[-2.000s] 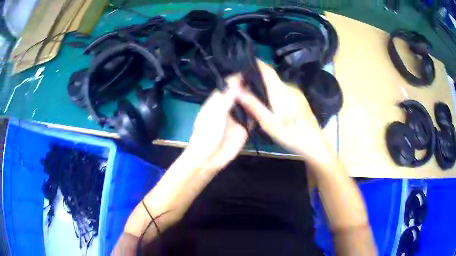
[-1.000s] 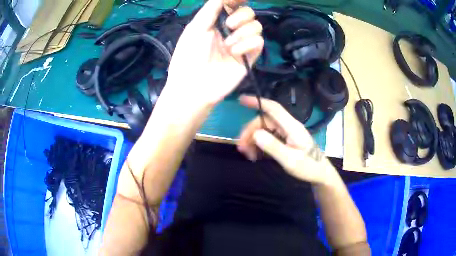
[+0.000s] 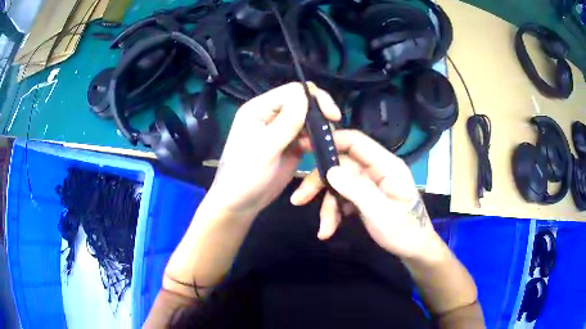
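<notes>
My left hand (image 3: 266,144) and my right hand (image 3: 369,189) hold a small black bar (image 3: 322,142) with a row of pale marks, low in front of the headphone heap. My left hand grips its upper end, my right hand its lower end. A thick black strip or cord (image 3: 290,45) runs up from the bar over the heap; where it ends is hidden. Black headphones (image 3: 154,83) lie heaped on the green bench (image 3: 61,119). A bundled black cable (image 3: 480,154) lies on the cardboard sheet (image 3: 498,119), with a thin cord running up from it.
Folded headphones (image 3: 541,164) and another pair (image 3: 545,61) lie on the cardboard at right. The left blue bin (image 3: 38,225) holds tangled black cables (image 3: 103,225). The right blue bin (image 3: 488,257) holds headphones (image 3: 543,254). Brown cardboard pieces (image 3: 54,35) lie at far left.
A bundled cable has appeared on the cardboard since the oldest frame. My left hand has come down from over the heap, and both hands now meet on the black bar.
</notes>
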